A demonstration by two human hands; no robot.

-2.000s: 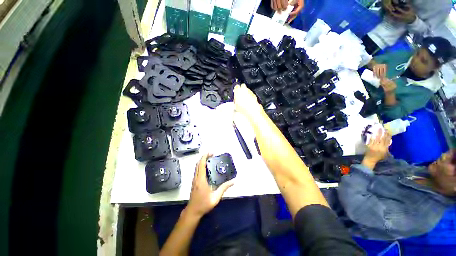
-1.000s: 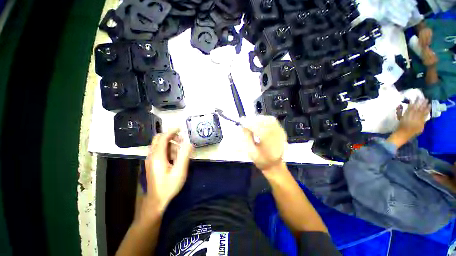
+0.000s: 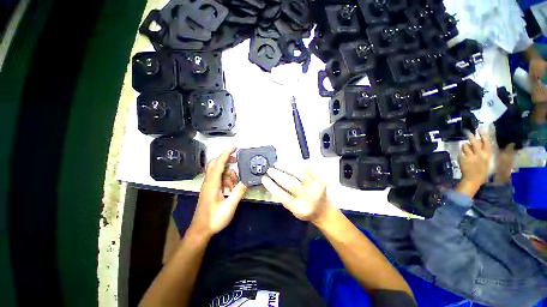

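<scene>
A black housing unit point(image 3: 251, 175) lies near the table's front edge, its grey round centre showing through a flat black plate point(image 3: 264, 152) that appears to lie on top. My left hand point(image 3: 219, 195) holds the unit's left side between thumb and fingers. My right hand point(image 3: 303, 195) has its fingertips on the lower right corner. The undersides of both hands' fingers are hidden. A slim dark brush point(image 3: 300, 129) lies on the table to the right of the unit.
Several housings point(image 3: 159, 113) stand at left, many more point(image 3: 354, 137) at right. Loose flat plates point(image 3: 193, 24) lie at the back. A dark green conveyor point(image 3: 66, 150) runs at far left. A neighbouring person's hand point(image 3: 475, 159) is at right.
My right hand has moved in to the unit. The thin dark plate it held beside the unit now seems to lie on top. My left hand has closed on the unit's side.
</scene>
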